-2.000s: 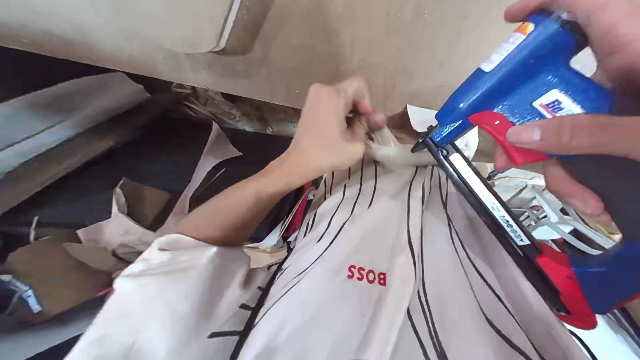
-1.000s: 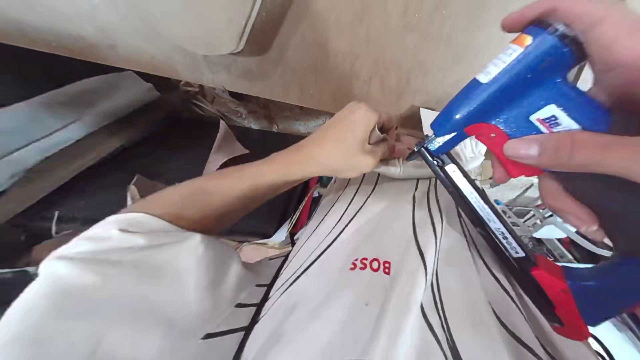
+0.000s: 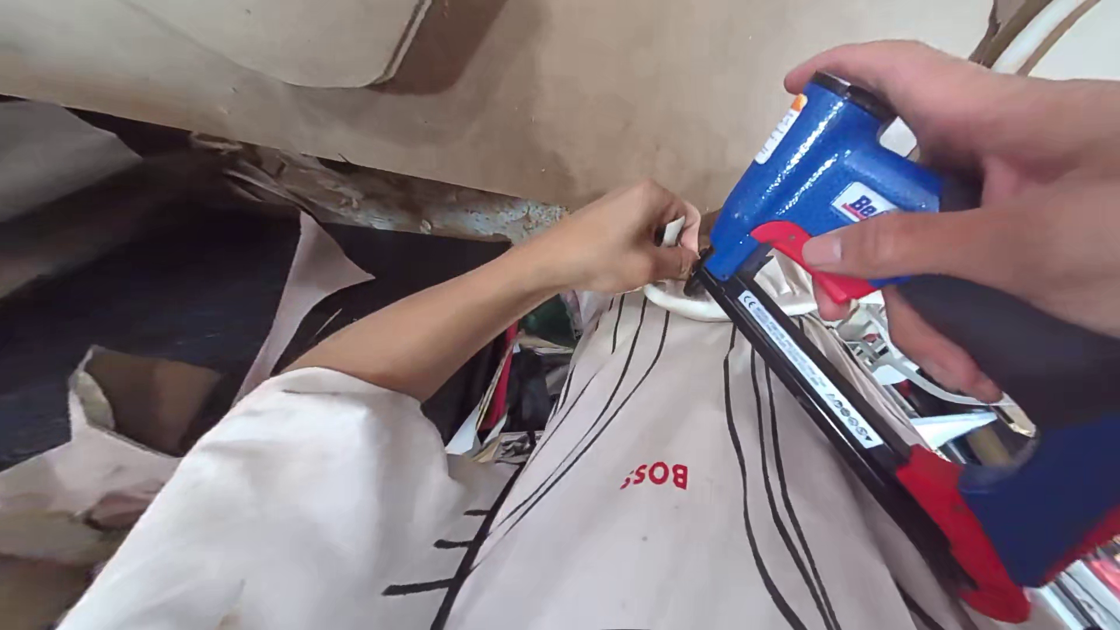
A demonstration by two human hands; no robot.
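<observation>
My right hand [image 3: 989, 184] grips a blue and red pneumatic stapler [image 3: 814, 175] from the right, thumb over its red trigger. The stapler's nose points left and meets the spot where my left hand [image 3: 643, 241] pinches a small piece of pale material [image 3: 674, 230] between thumb and fingers. What lies under the nose is partly hidden. The black staple magazine [image 3: 814, 394] slants down to the right, in front of my white shirt [image 3: 612, 525] with black lines.
A pale board [image 3: 569, 114] spans the top, with a flat panel [image 3: 306, 44] on it. Cut scraps of sheet material [image 3: 302, 289] lie on a dark surface [image 3: 157, 289] at left. Metal hardware and white tubing [image 3: 927, 385] show behind the stapler at right.
My left hand was lifting or tugging pale material two seconds ago; now its fingers are close beside the stapler's nose. The stapler stays in my right hand.
</observation>
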